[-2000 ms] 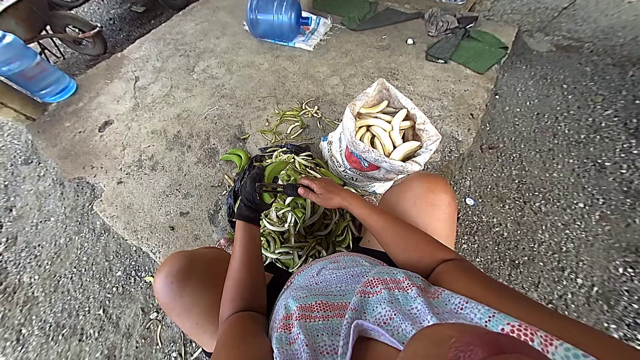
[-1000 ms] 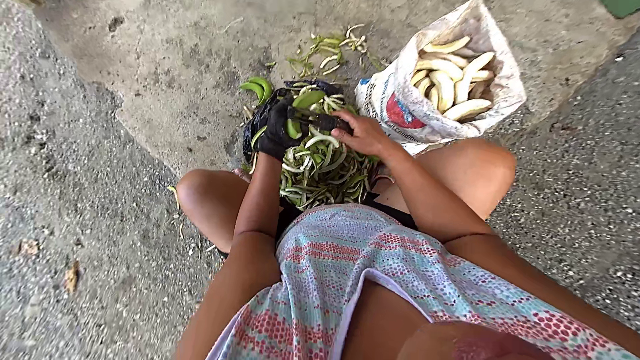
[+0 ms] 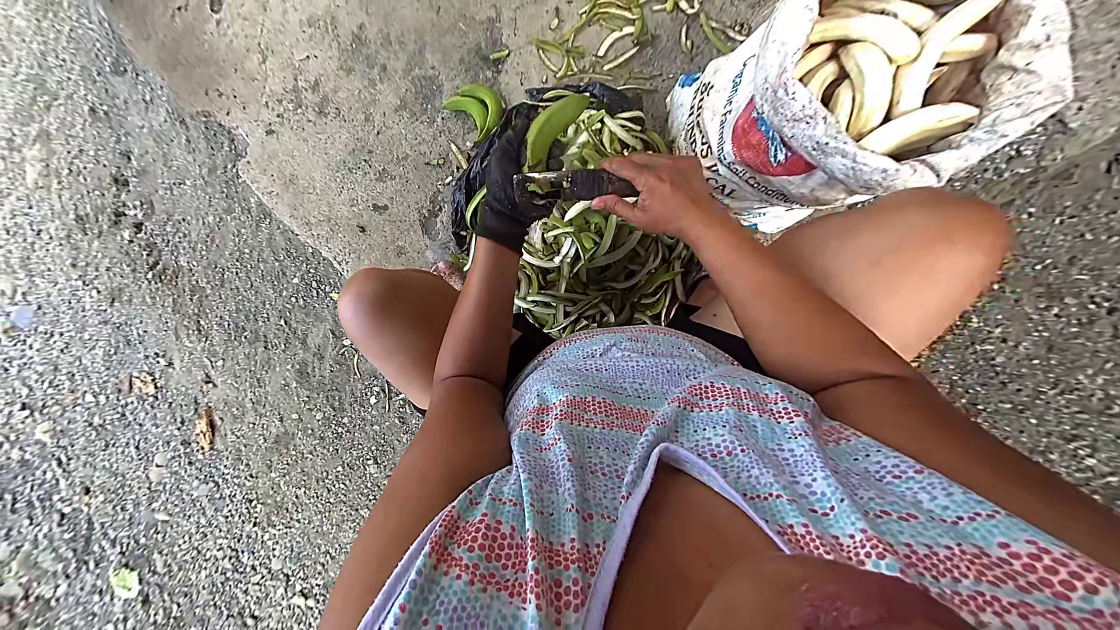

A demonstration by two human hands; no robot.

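My left hand (image 3: 512, 188), in a black glove, grips a green unpeeled banana (image 3: 555, 129) that points up and to the right. The dark handle of a peeling tool (image 3: 584, 184) is in my bare right hand (image 3: 656, 197); the tool's metal end lies against the glove and the lower part of the banana. Whether the blade touches the banana's skin cannot be seen. Below both hands lies a large heap of green and white peel strips (image 3: 604, 267), on and beside a black plastic bag (image 3: 604, 94). Two green bananas (image 3: 477, 107) lie left of the bag's top.
At the upper right, beside my bent knee, stands a white woven sack (image 3: 744, 131) with printing, its mouth rolled open, holding several peeled bananas (image 3: 875, 74). Loose peel strips (image 3: 604, 35) are scattered on the concrete slab (image 3: 350, 114). Rough gravelly ground (image 3: 175, 350) borders the slab on the left.
The view has tilted down and come closer, so the water bottles and cloths seen earlier are out of frame. Both hands stay together over the peel heap, with banana and tool held.
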